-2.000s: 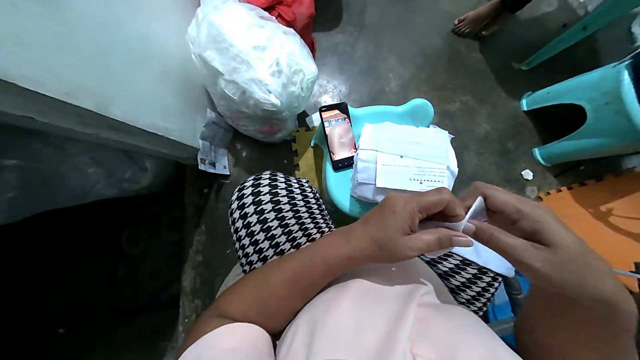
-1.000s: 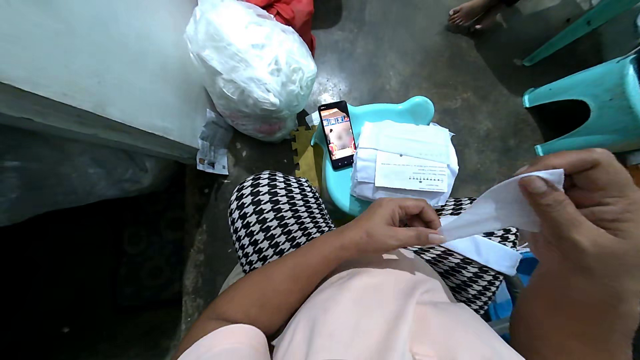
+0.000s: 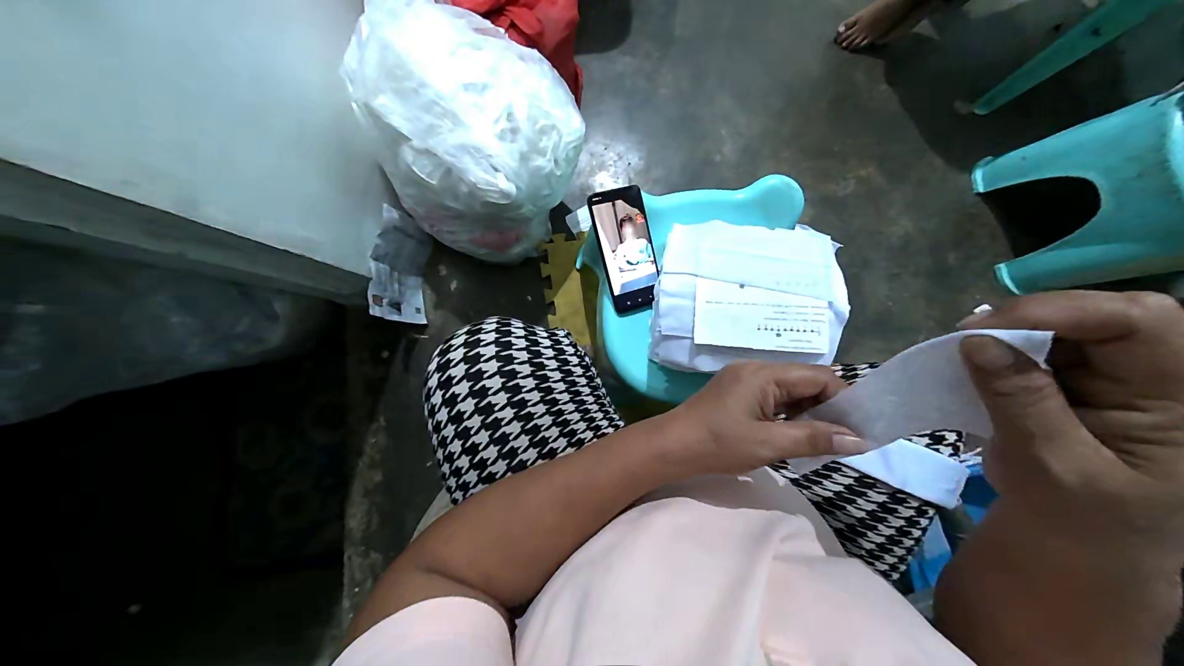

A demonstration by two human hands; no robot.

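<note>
A thin piece of white material, paper or cloth (image 3: 911, 393), is stretched between my two hands above my lap. My left hand (image 3: 768, 412) pinches its left end between thumb and fingers. At its upper right end, my right hand (image 3: 1082, 388) grips it between thumb and forefinger. Below it, a folded white strip (image 3: 911, 470) lies on my thigh in black-and-white houndstooth cloth. Just beyond my left hand, a stack of white sheets or cloths (image 3: 680, 314) with a printed slip (image 3: 760, 316) on it rests on a turquoise plastic stool (image 3: 638, 356).
A smartphone (image 3: 625, 248) with a lit screen lies on the stool's left side. A stuffed translucent plastic bag (image 3: 462, 129) stands beyond, near red cloth (image 3: 536, 32). Another turquoise stool (image 3: 1101, 194) is at right. Someone's bare foot (image 3: 874, 25) shows at the top.
Two seconds ago my hands were close together on the white piece. My right hand has moved away to the right, and the piece now spans the gap between them.
</note>
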